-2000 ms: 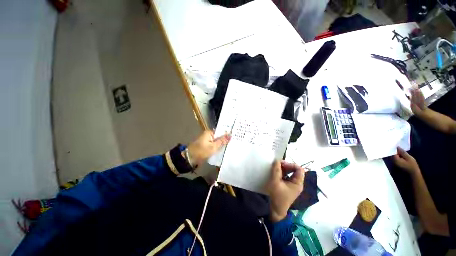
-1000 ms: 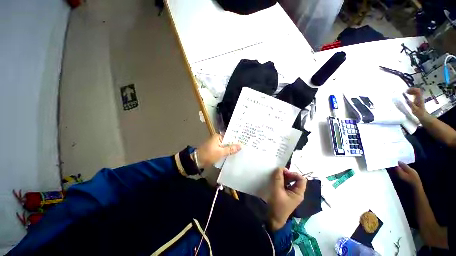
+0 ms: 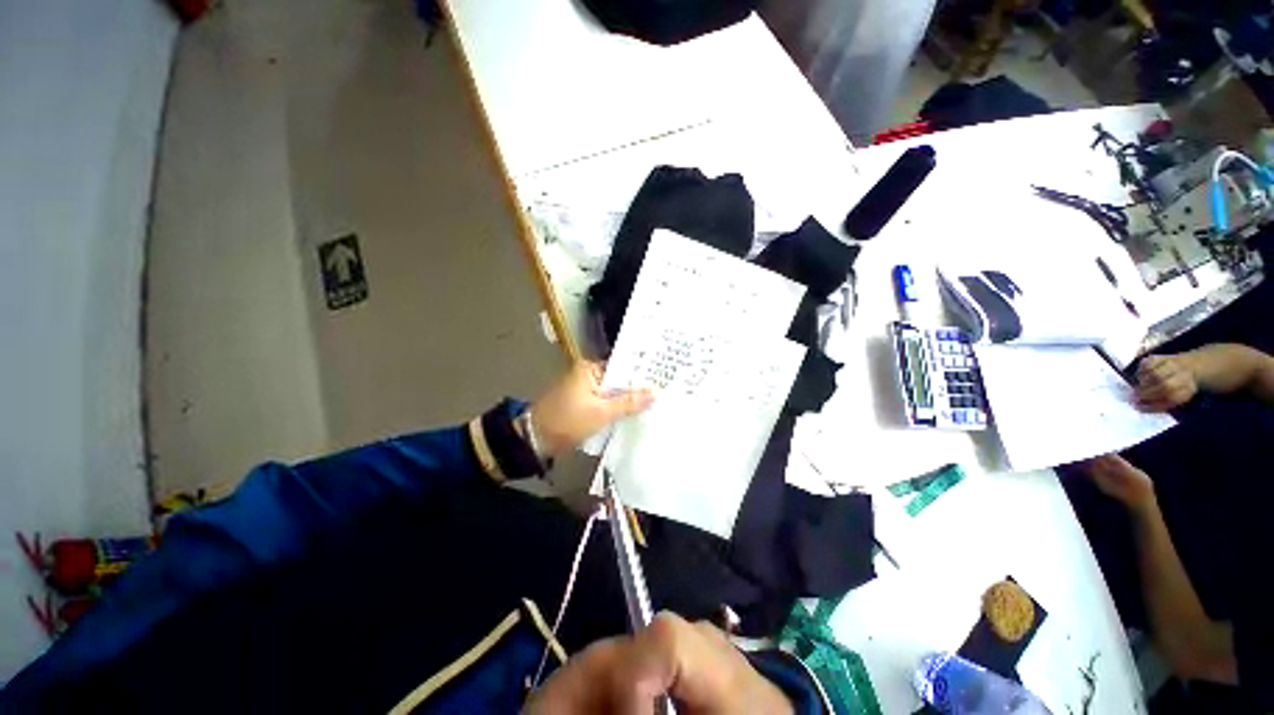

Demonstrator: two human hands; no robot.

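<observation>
The white note sheets (image 3: 706, 391) carry handwritten lines, and a second sheet edge shows behind the front one. My left hand (image 3: 573, 409) holds them at their left edge, thumb on top, above the black garments (image 3: 681, 210). My right hand (image 3: 668, 671) is at the bottom edge of the picture, partly cut off. It grips a thin silvery pen (image 3: 627, 552), whose tip points up near the sheets' lower left corner. My right hand does not touch the sheets.
Right of the sheets lie a calculator (image 3: 939, 377), a blue-capped pen (image 3: 905, 285), a dark oblong case (image 3: 890, 192) and green tape (image 3: 928, 488). A bottle (image 3: 978, 687) lies lower right. Another person's hands (image 3: 1168, 380) hold printed pages. Black scissors (image 3: 1083, 207) lie near a machine.
My right hand has left the sheets' lower right corner and moved down and left, the pen now plainly visible. The other person's upper hand has moved down to the page edge.
</observation>
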